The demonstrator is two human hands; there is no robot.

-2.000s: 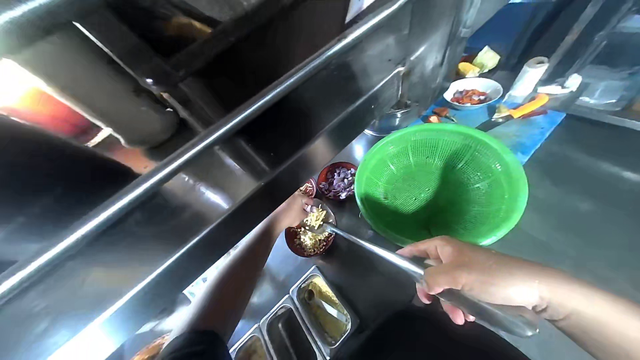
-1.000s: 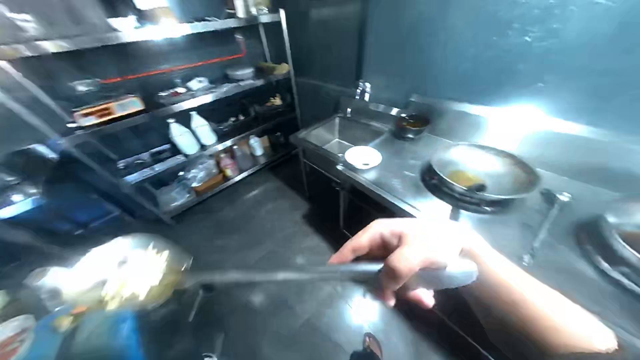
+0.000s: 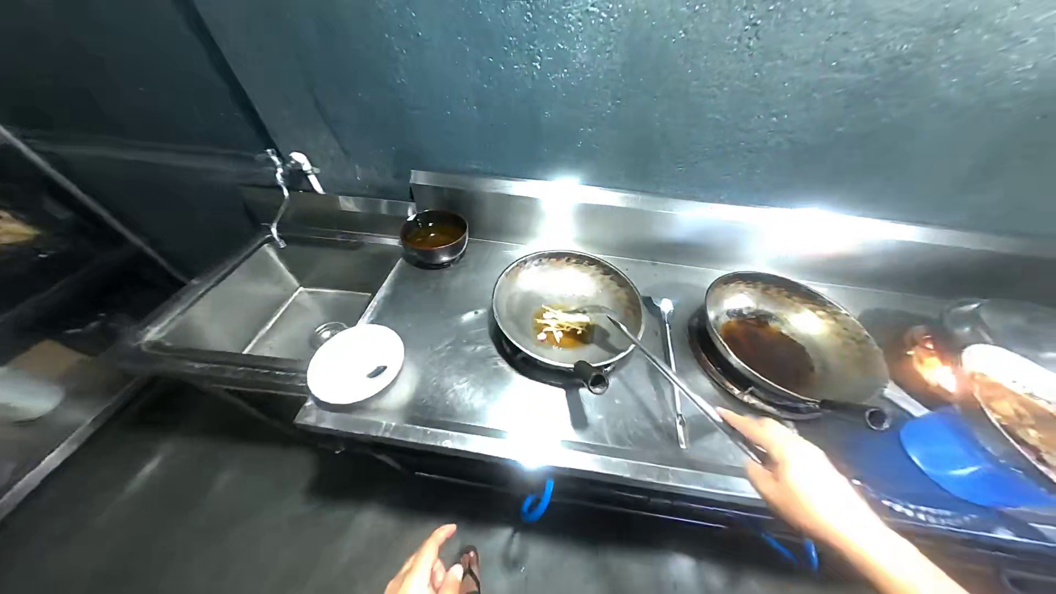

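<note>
My right hand [image 3: 788, 470] grips the handle of a long metal ladle [image 3: 676, 379]. The ladle's head lies inside the left wok [image 3: 569, 276], which stands on a burner. Pale chopped pieces, perhaps garlic, [image 3: 561, 323] sit in yellowish oil at the bottom of that wok, beside the ladle. At the bottom edge of the view my left hand [image 3: 427, 569] is partly cut off, with its fingers apart and nothing held. A second metal rod-like utensil [image 3: 671, 363] lies on the steel counter between the two woks.
Right of the ladle, another wok [image 3: 841, 330] holds dark liquid. Farther right are a flame [image 3: 932, 363], a blue plastic object [image 3: 965, 458] and a pan of food [image 3: 1023, 412]. On the left are a white plate [image 3: 355, 363], a dark pot [image 3: 434, 238] of liquid and a steel sink [image 3: 272, 289].
The view has swung from the prep counter with the green basket to the stove. The ladle, carrying pale pieces one second ago, is now in the left wok, where such pieces lie in the oil.
</note>
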